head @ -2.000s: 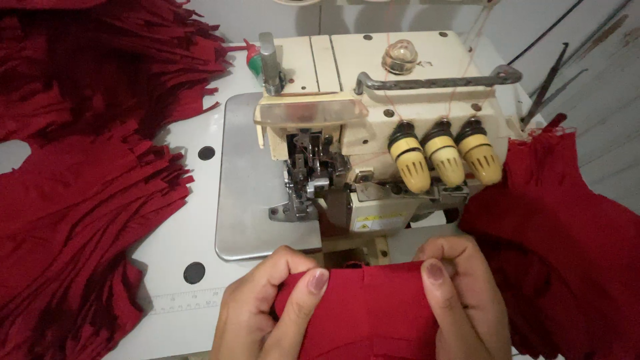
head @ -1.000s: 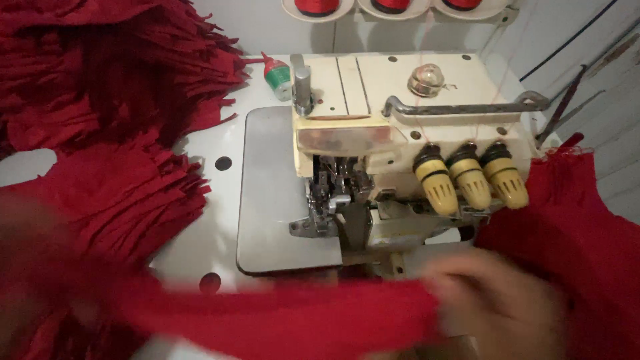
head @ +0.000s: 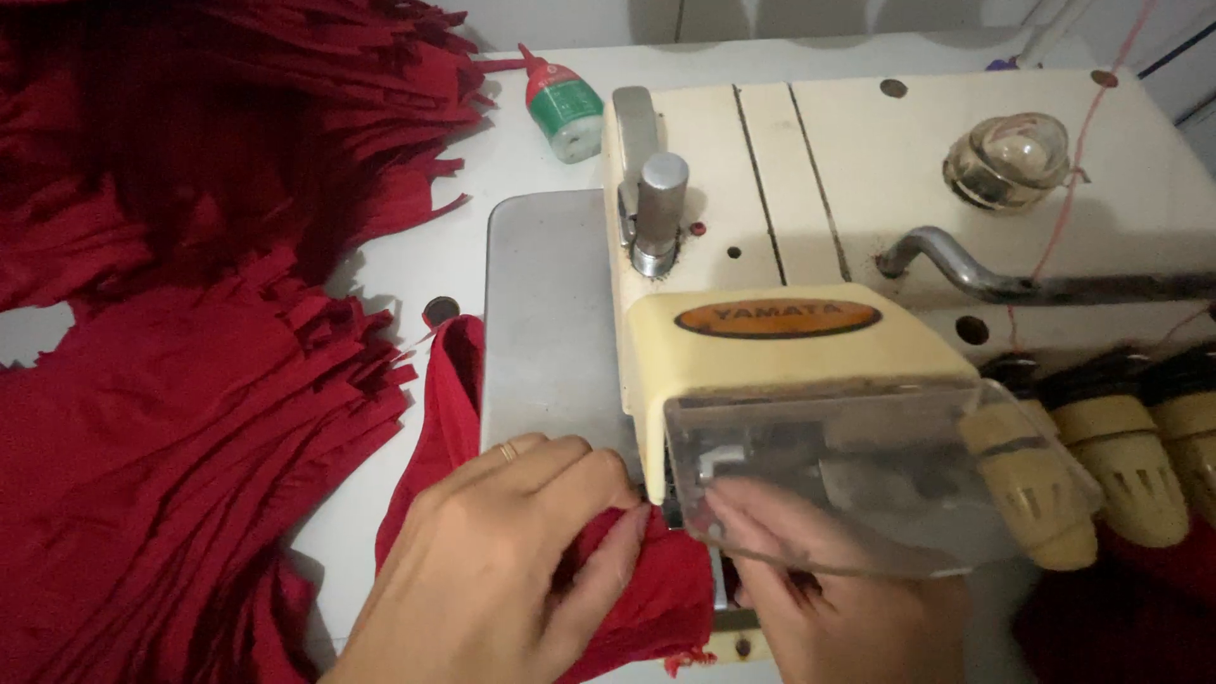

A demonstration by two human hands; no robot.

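A piece of red fabric [head: 655,589] lies at the front of a cream Yamata overlock sewing machine [head: 760,342], with part of it running along the left of the grey metal plate [head: 546,313]. My left hand [head: 503,541], with a ring on one finger, pinches the fabric between thumb and forefinger just left of the needle area. Behind the lower edge of the clear plastic guard [head: 855,475], my right hand [head: 817,570] has its thumb and fingertips close together near the presser foot. Whether it grips fabric cannot be told. The needle is hidden.
Heaps of cut red fabric [head: 190,427] cover the left side of the white table. A small red and green bottle [head: 567,109] lies behind the plate. Yellow tension knobs [head: 1121,456] and a bent metal rod [head: 1073,288] are on the machine's right. More dark red fabric [head: 1111,608] hangs at lower right.
Both hands, earlier holding the red fabric in front of the machine, are now at its needle area. The fabric has moved onto the machine's front. The view is much closer.
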